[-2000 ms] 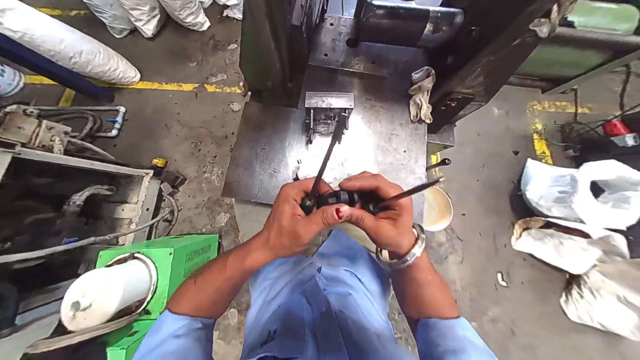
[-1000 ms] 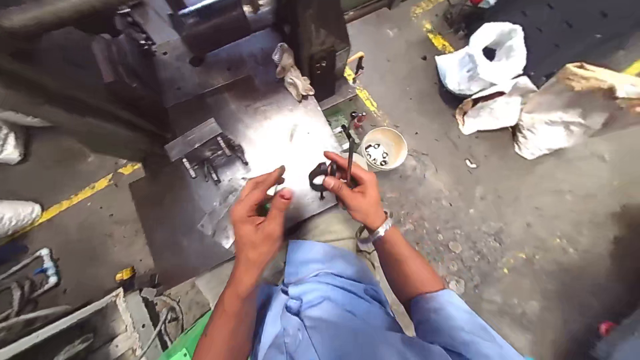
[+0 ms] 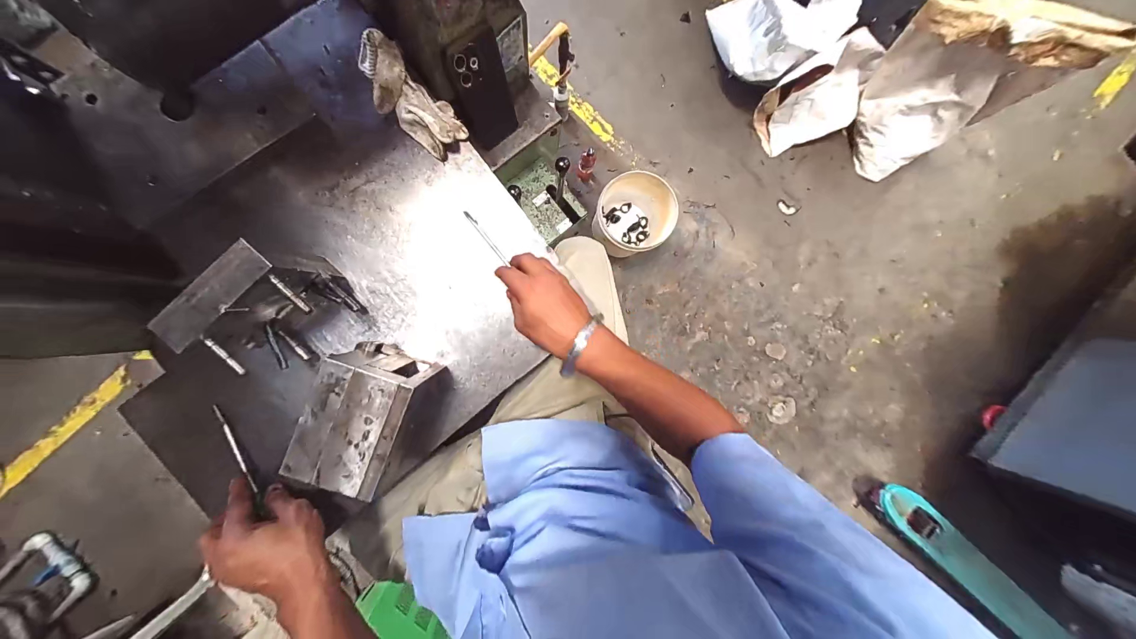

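My left hand (image 3: 266, 537) is at the lower left by the corner of the steel table (image 3: 390, 231), closed on the handle end of a thin metal rod, perhaps a screwdriver (image 3: 232, 444). Over the table's right edge my right hand (image 3: 546, 302) grips a second slim rod (image 3: 485, 237) that points up and left. Between the hands stands a steel mould block (image 3: 351, 426). Behind it lie a flat steel plate with pins (image 3: 210, 295) and several small dark pins. A bucket (image 3: 637, 213) on the floor holds small black ring-shaped parts.
A pair of work gloves (image 3: 413, 98) lies at the table's back edge, beside a phone (image 3: 482, 84) on the machine. Levers (image 3: 561, 167) stick up near the bucket. White sacks (image 3: 923, 98) rest on the floor at the upper right. A green box (image 3: 399, 611) is at the bottom.
My hands have moved apart, the left to the table's lower-left corner. The black part held near my right hand a second ago is gone from it; a slim rod is there now. The view has shifted.
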